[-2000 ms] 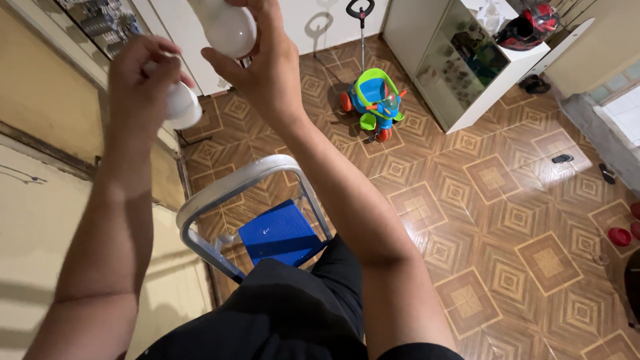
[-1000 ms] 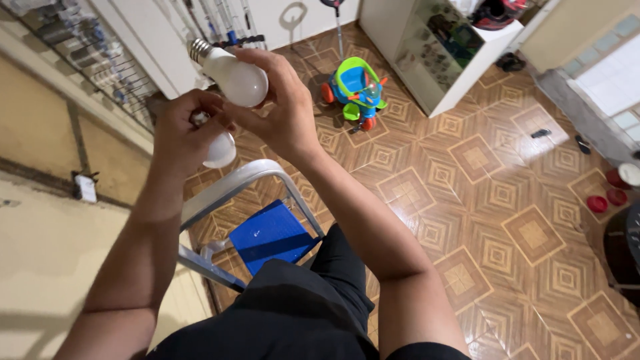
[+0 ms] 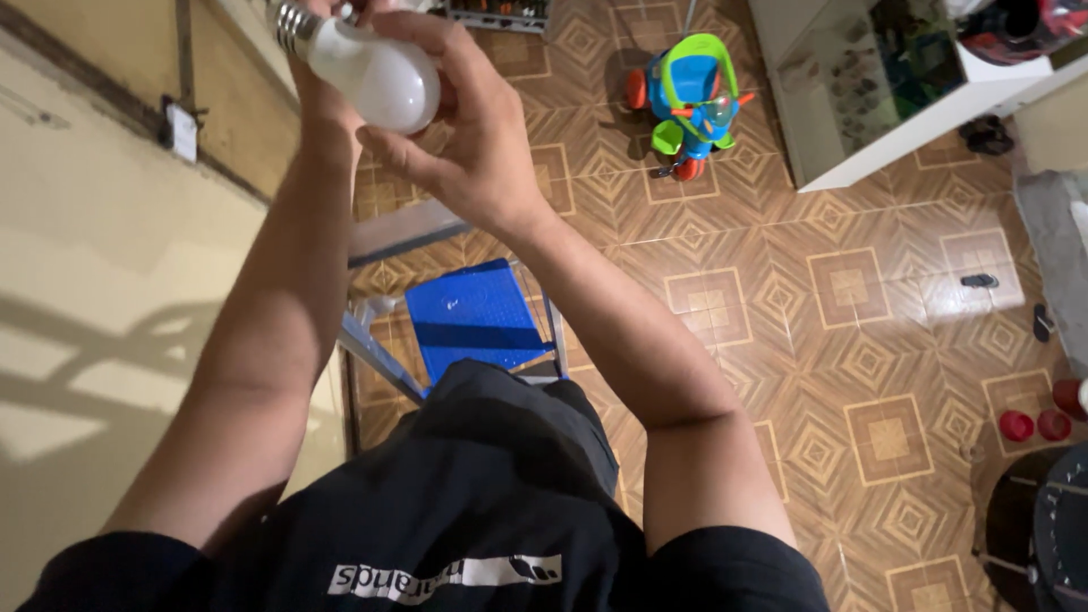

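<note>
A white light bulb (image 3: 382, 78) with a silver screw base is held between the thumb and fingers of my right hand (image 3: 480, 127), near the top of the view. Its screw base points up and to the left. Behind the bulb is my left hand (image 3: 340, 17), mostly hidden and cut off by the top edge, so what it holds cannot be told. Below my forearms stands a step ladder with a blue plastic step (image 3: 476, 314) and a pale metal frame (image 3: 404, 234).
A child's blue and green tricycle (image 3: 693, 98) stands on the patterned tile floor (image 3: 850, 289). At the upper right is a white cabinet with a glass front (image 3: 884, 127). A cream wall (image 3: 110, 289) runs along the left. Red containers (image 3: 1017, 426) and a black round object (image 3: 1033, 518) are at the lower right.
Both hands have moved, with the bulb still in my right hand. A second white bulb seen by my left hand earlier is no longer visible. The view has shifted.
</note>
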